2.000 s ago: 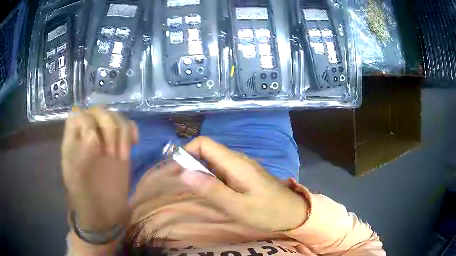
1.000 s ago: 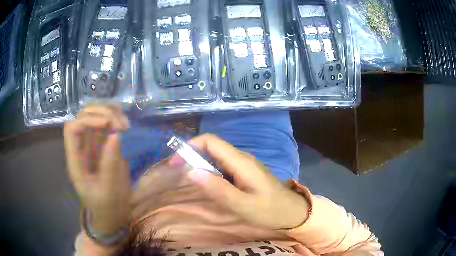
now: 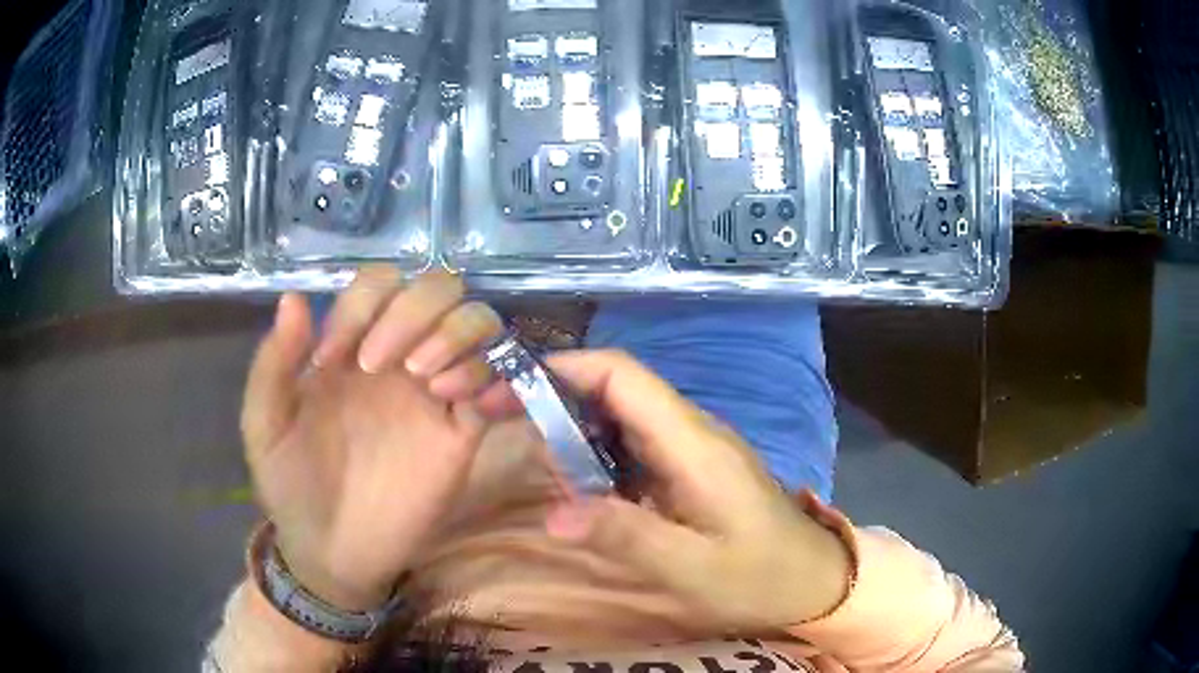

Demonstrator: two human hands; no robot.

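Note:
My right hand (image 3: 697, 487) holds shiny metal nail clippers (image 3: 559, 423) between thumb and fingers, over my lap. The clippers' jaws point up and left, close to the fingertips of my left hand (image 3: 375, 434). Whether the jaws touch a nail cannot be told. My left hand is palm up with its fingers curled and apart, holding nothing. A dark bunch shows behind the clippers in my right palm, partly hidden by the fingers.
A clear blister tray (image 3: 552, 281) at the bench edge holds several dark device housings (image 3: 736, 145). A clear bag with gold-yellow pieces (image 3: 1052, 92) lies at its right. An open brown cardboard box (image 3: 1052, 355) stands right of my legs.
My left hand has moved right to the clippers and turned its palm up with fingers curled. The clippers have tilted more upright. The view has shifted, so the tray sits further right.

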